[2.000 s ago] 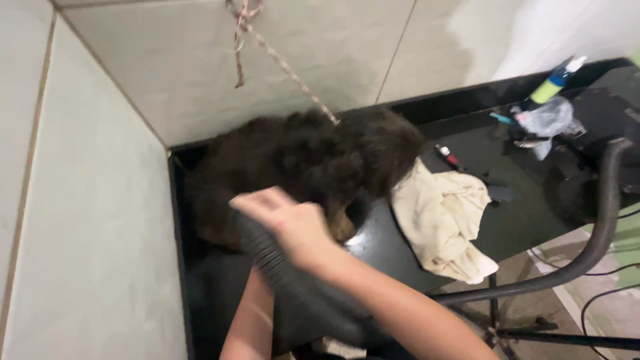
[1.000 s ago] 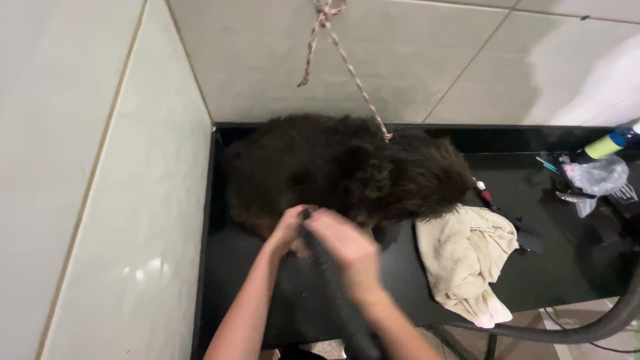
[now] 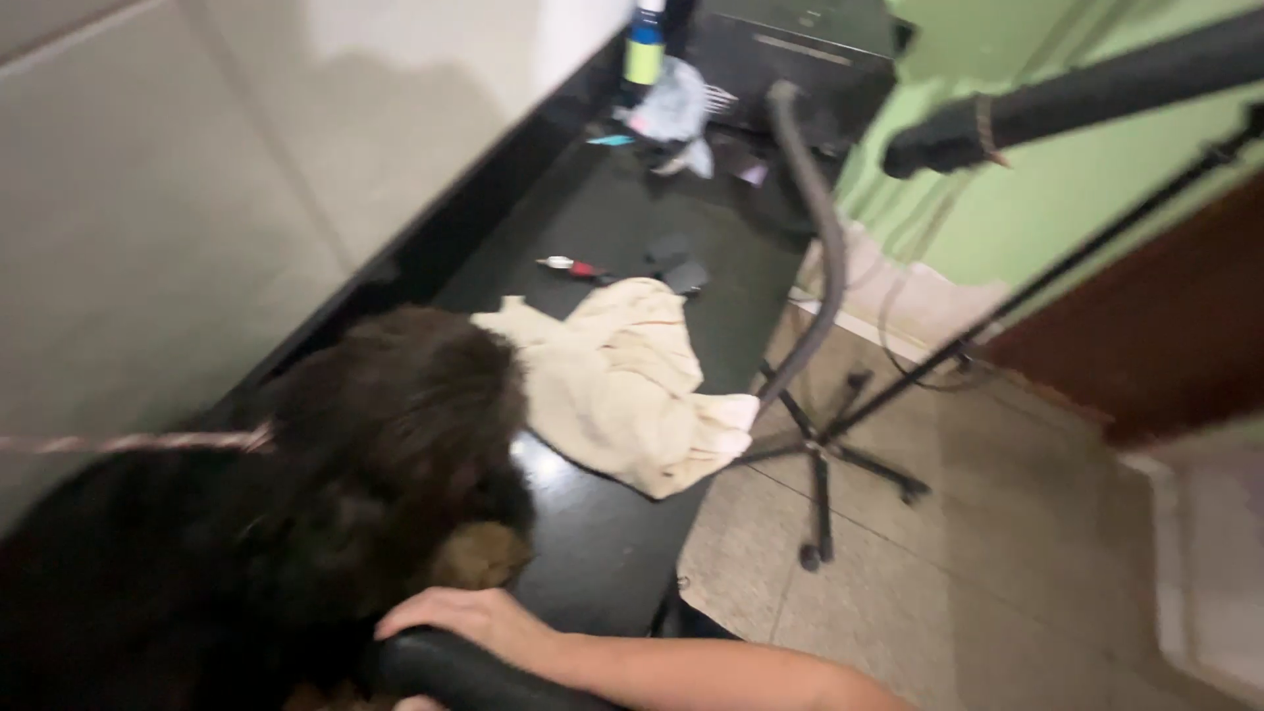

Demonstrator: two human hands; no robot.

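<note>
A dark, shaggy-haired dog is on the black tabletop, at the left and lower left of the head view. A braided cord runs from the left edge to its neck area. At the bottom, my right hand is wrapped over the end of a black hose or nozzle, close against the dog's lower front. My left hand cannot be made out; a bit of skin shows at the bottom edge beneath the hose. A crumpled cream towel lies beside the dog's head.
Farther along the table are a red-and-white tool, dark small parts, a plastic bag, a bottle and a black box with a grey hose. A wheeled stand is on the floor; a black arm juts in upper right.
The view has swung far to the right. My left hand, seen near the dog a second ago, is no longer plainly in view. The hose is still at my right hand.
</note>
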